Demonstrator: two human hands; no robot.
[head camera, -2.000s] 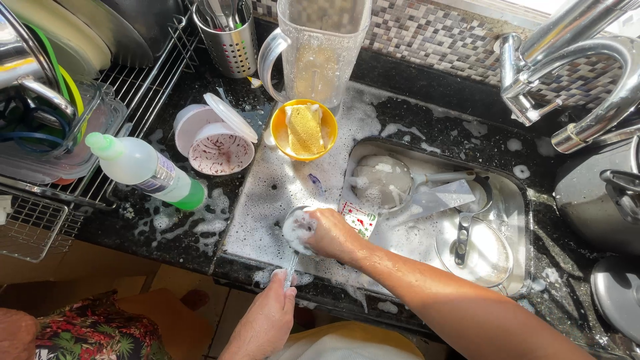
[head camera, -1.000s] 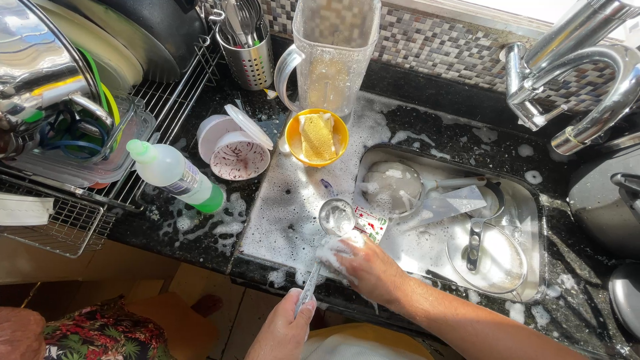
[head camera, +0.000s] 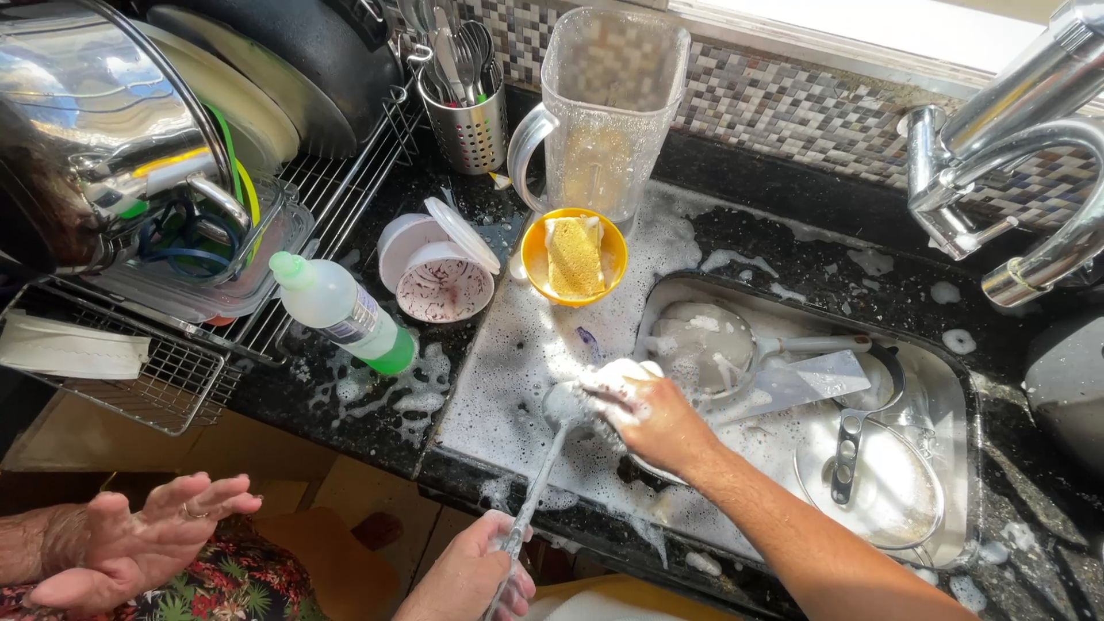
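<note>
My left hand (head camera: 483, 565) grips the handle of a long soapy metal ladle (head camera: 545, 466) below the counter's front edge. Its round bowl lies over the foamy steel drainboard (head camera: 492, 379). Covered in suds, my right hand (head camera: 651, 414) is closed around something at the bowl's right side, perhaps a scrubbing pad, largely hidden by foam and fingers. Beyond the hands, a yellow sponge (head camera: 575, 257) rests in a yellow bowl (head camera: 535, 274). To the right, the steel sink basin (head camera: 962, 448) holds a lidded or upturned pan (head camera: 703, 345), a spatula (head camera: 802, 384) and a strainer (head camera: 906, 517).
A clear pitcher (head camera: 604, 129) stands behind the bowl. Leftward are a green-liquid soap bottle (head camera: 345, 315), white tubs (head camera: 444, 280), a cutlery holder (head camera: 466, 129) and a loaded dish rack (head camera: 336, 207). The faucet (head camera: 957, 181) is at right. Another person's hand (head camera: 147, 535) is raised at lower left.
My right hand has moved from the ladle's neck to the side of its bowl. The other person's hand has come up into view at lower left.
</note>
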